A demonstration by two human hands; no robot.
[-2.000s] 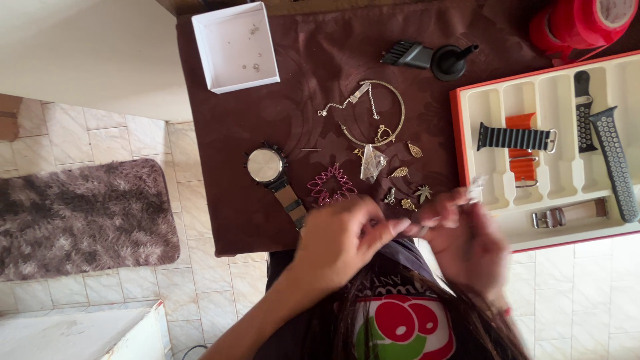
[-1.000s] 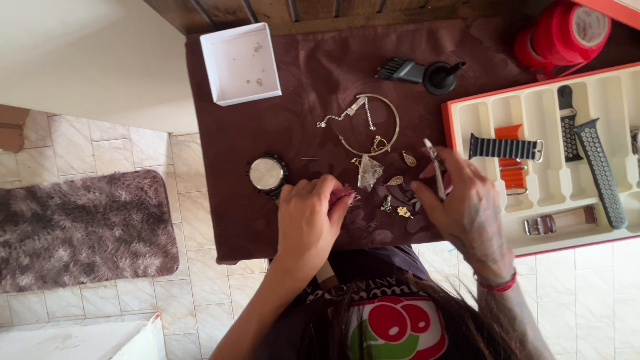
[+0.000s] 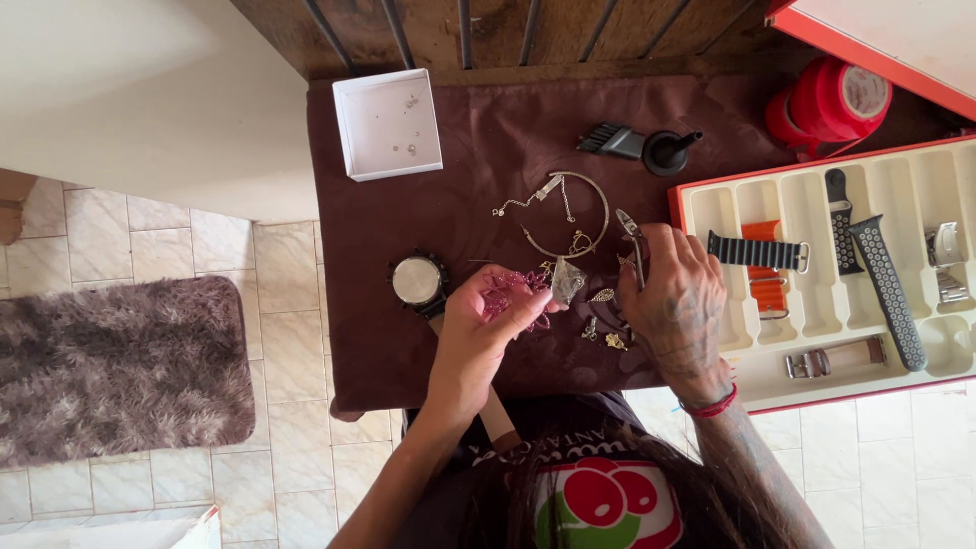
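Observation:
My left hand (image 3: 488, 320) holds a pink openwork jewelry piece (image 3: 509, 293) with petal-like loops between thumb and fingers. A small clear plastic bag (image 3: 566, 280) is beside its fingertips. My right hand (image 3: 675, 293) is closed on small metal pliers (image 3: 630, 229), jaws pointing away from me. Between and beyond the hands lie a rigid metal necklace or bangle (image 3: 606, 210), a thin chain (image 3: 518, 203) and several small charms, among them a leaf-shaped one (image 3: 602, 295) and a gold-coloured one (image 3: 615, 341). A wristwatch (image 3: 416, 280) with a pale dial lies left of my left hand.
A white box (image 3: 387, 126) with tiny pieces stands at the back left. A black brush attachment (image 3: 614, 140) and a red tape dispenser (image 3: 827, 103) are farther back. On the right, a compartment tray (image 3: 816, 171) holds watch bands. A dark brown cloth (image 3: 473, 137) covers the table.
The pink piece lay on the cloth two seconds ago and is now lifted in my left hand. My hands, close together then, are now apart, with the pliers plainly visible in the right.

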